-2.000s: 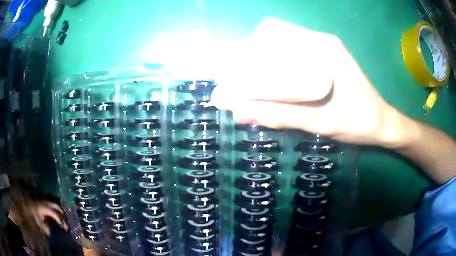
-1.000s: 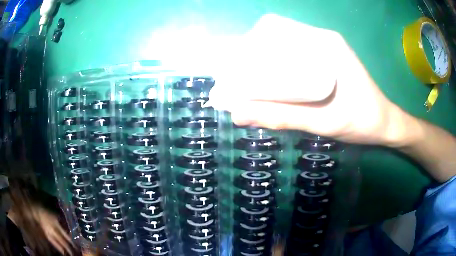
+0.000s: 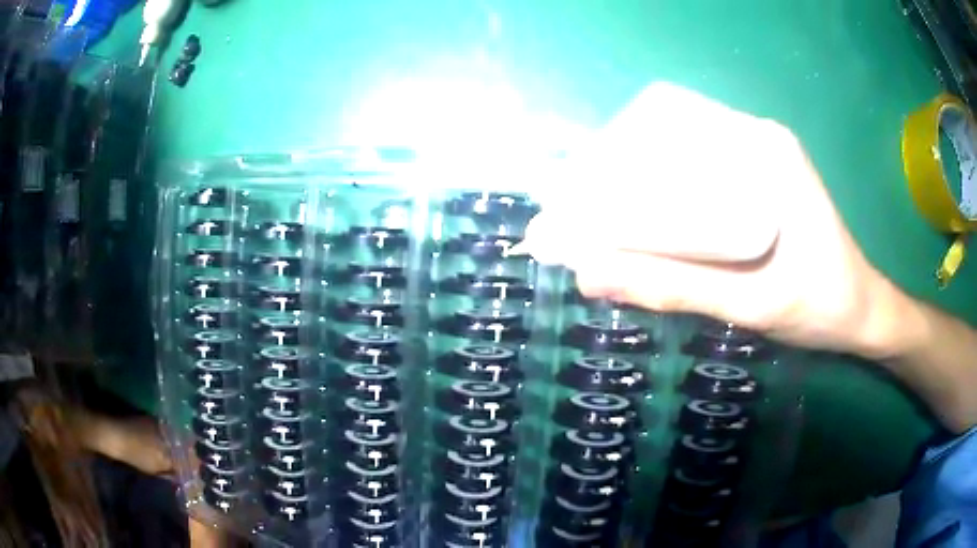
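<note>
My right hand reaches in from the right, washed out by glare. It is closed around a whitish squeeze bottle that merges with the hand. The bottle's narrow tip points left and down, at the upper black parts of the tray's fourth column from the left; contact cannot be told. The clear ribbed tray lies on the green mat with long columns of small black round parts, many with bright metallic glints. The hand hides the tops of the two right columns. My left hand is not in view.
Yellow tape roll at the right edge. Stacked clear trays at the left. Top left: loose black parts, a whitish nozzle-like object and a blue object. Another person's forearm is at lower left.
The whole view has shifted, so tray, hand and tape appear further right and slightly lower. The bottle tip stays by the fourth column. The other person's arm has changed position.
</note>
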